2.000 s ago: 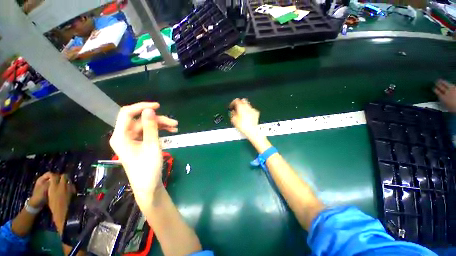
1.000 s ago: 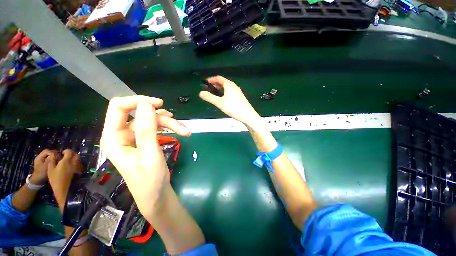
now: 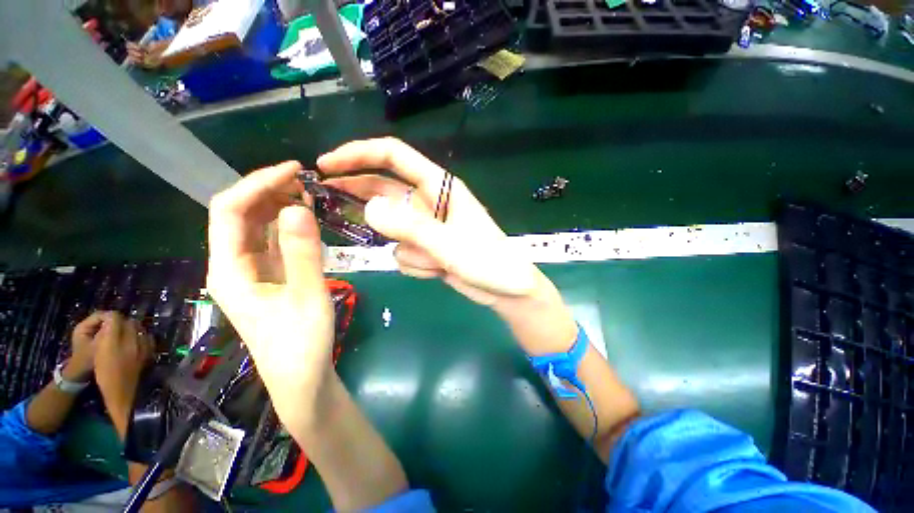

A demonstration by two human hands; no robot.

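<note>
A small dark electronic assembly [image 3: 343, 214] with glints of metal is held up between my hands, above the white rail. My right hand [image 3: 456, 238] grips it with the thumb on its right end. Two thin dark prongs, perhaps tweezers [image 3: 444, 194], stick out between the fingers of my right hand. My left hand [image 3: 276, 255] is raised with curled fingers. Its index fingertip is at the assembly's upper left end and its thumb is apart; whether it grips is unclear. A blue strap [image 3: 561, 359] is on my right wrist.
Small assemblies lie on the green belt [image 3: 550, 188] and farther right [image 3: 856, 182]. A black blister tray [image 3: 852, 361] is at right. A red bin [image 3: 291, 476] with tools is at lower left, beside another person's hands [image 3: 112, 346]. A grey post [image 3: 130, 110] slants down. Black trays [image 3: 436, 45] stand across the belt.
My right hand has moved from over the belt, left and towards me, bringing the dark assembly to my left hand. My left hand has barely moved.
</note>
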